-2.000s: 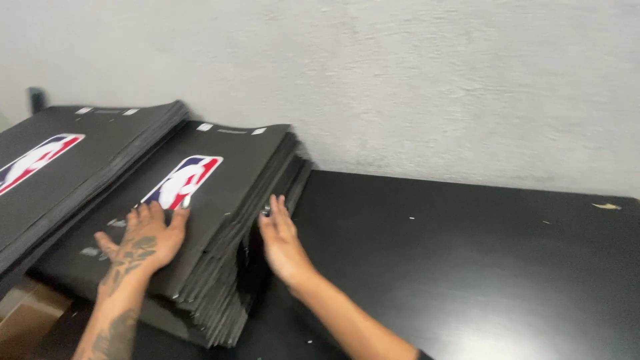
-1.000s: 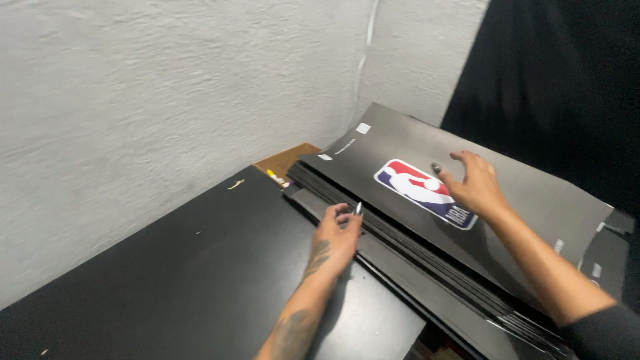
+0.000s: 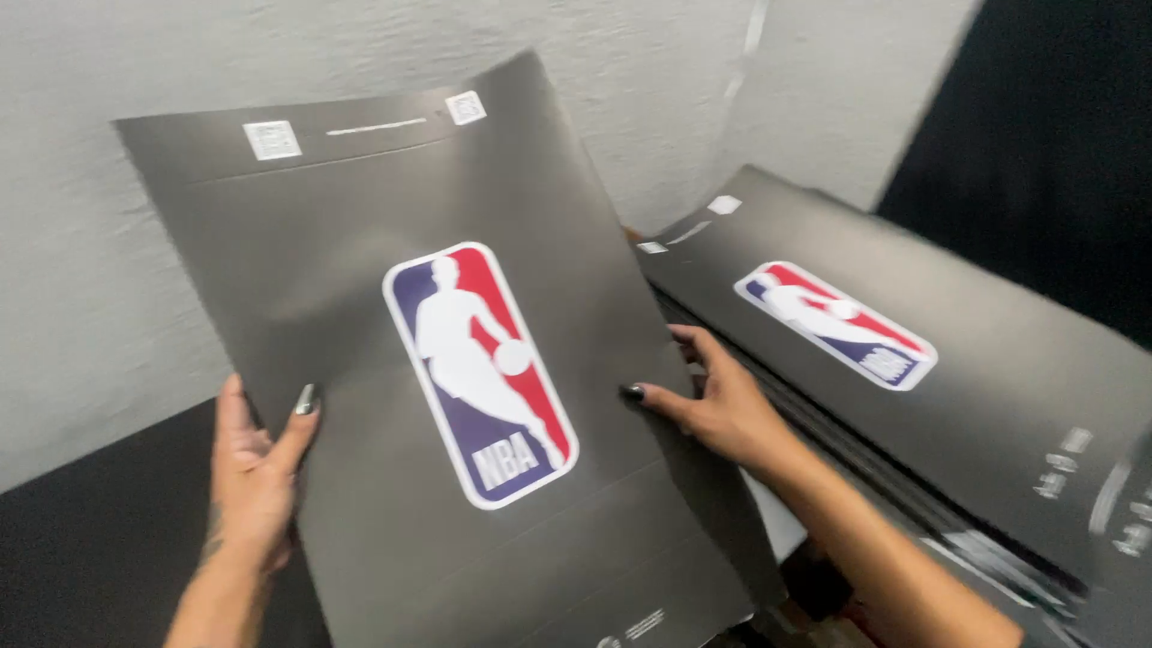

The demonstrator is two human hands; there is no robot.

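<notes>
Between my hands is a large black printed sheet (image 3: 360, 342) with an NBA logo, two printed code squares near its top and a slight bend. My left hand (image 3: 256, 477) grips its left edge, thumb on the front face. On the opposite edge, my right hand (image 3: 720, 405) holds the sheet, its thumb also in front and the fingers partly hidden behind. Right of the held sheet lies a stack of matching black sheets (image 3: 972, 360), the top one showing the same logo. The lower end of the held sheet runs out of view.
A black tabletop (image 3: 108, 522) shows at lower left, against a rough grey wall (image 3: 81, 270). Black fabric or a dark panel (image 3: 1062, 153) stands behind the stack at the upper right. Another stack edge shows at far right.
One second ago both hands were at the stack; now they hold a sheet up to its left. The view has swung from the earlier pair of stacks.
</notes>
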